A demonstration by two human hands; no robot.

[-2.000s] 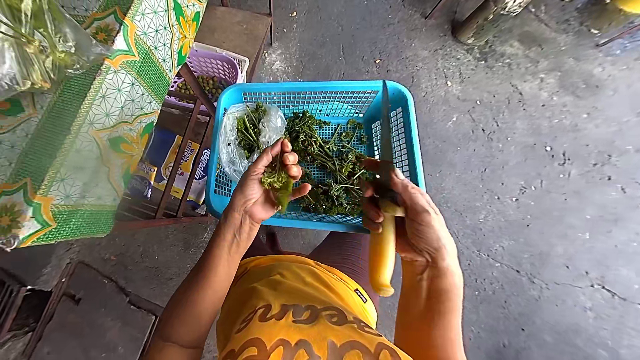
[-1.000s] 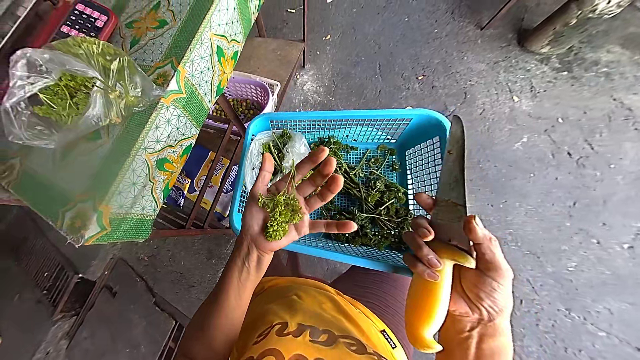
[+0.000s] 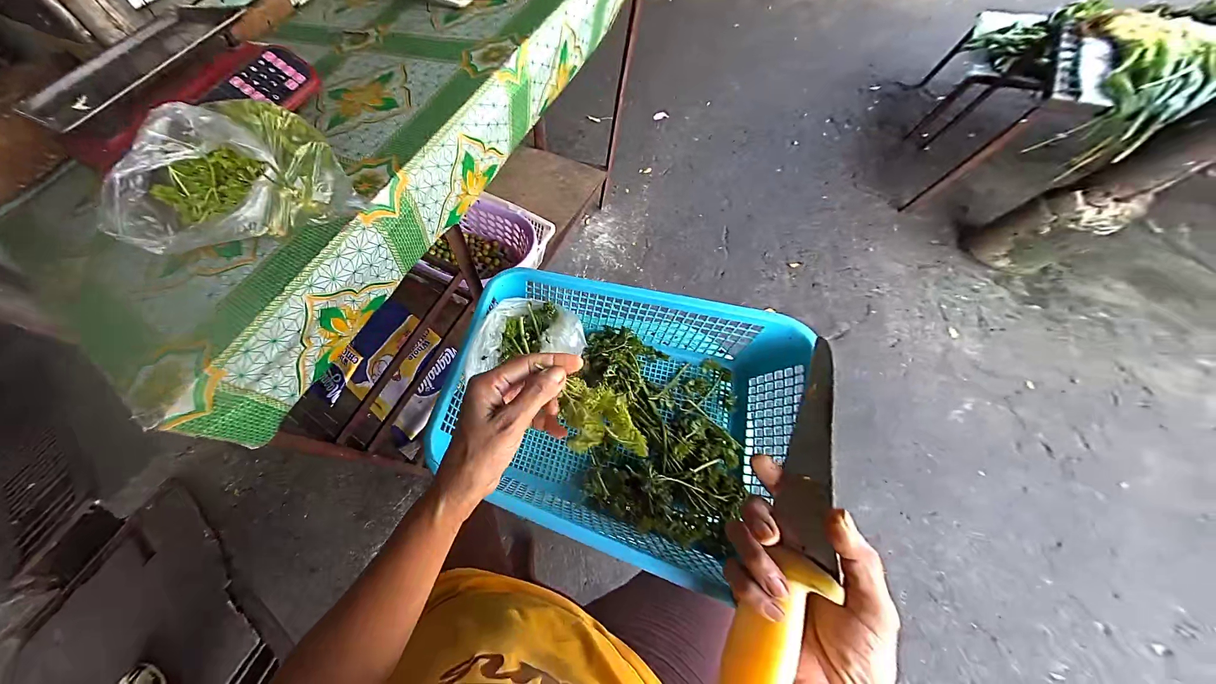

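My left hand (image 3: 513, 418) pinches a small sprig of leafy green herb (image 3: 605, 418) by its stems, over the left part of a blue plastic basket (image 3: 665, 302). My right hand (image 3: 817, 589) holds a knife with a yellow handle (image 3: 760, 646) and a broad, stained blade (image 3: 810, 456) pointing up, at the basket's right edge. Dark green leafy herbs (image 3: 665, 456) with thin stems lie in a loose heap in the basket. In its far left corner sits a clear plastic bag (image 3: 566, 332) with more green sprigs. The basket is above my lap.
On the left, a table with a patterned green cloth (image 3: 370, 256) bears a plastic bag of greens (image 3: 204, 185) and a calculator (image 3: 271, 76). Beneath it are a purple basket (image 3: 499, 228) of small round fruits and printed packaging (image 3: 394, 366). Leafy vegetables (image 3: 1159, 66) lie on a far-right stand.
My left hand has turned from an open palm bearing the sprig to a fingertip pinch on its stems. The knife stays in my right hand. The view has shifted, now showing the far-right stand.
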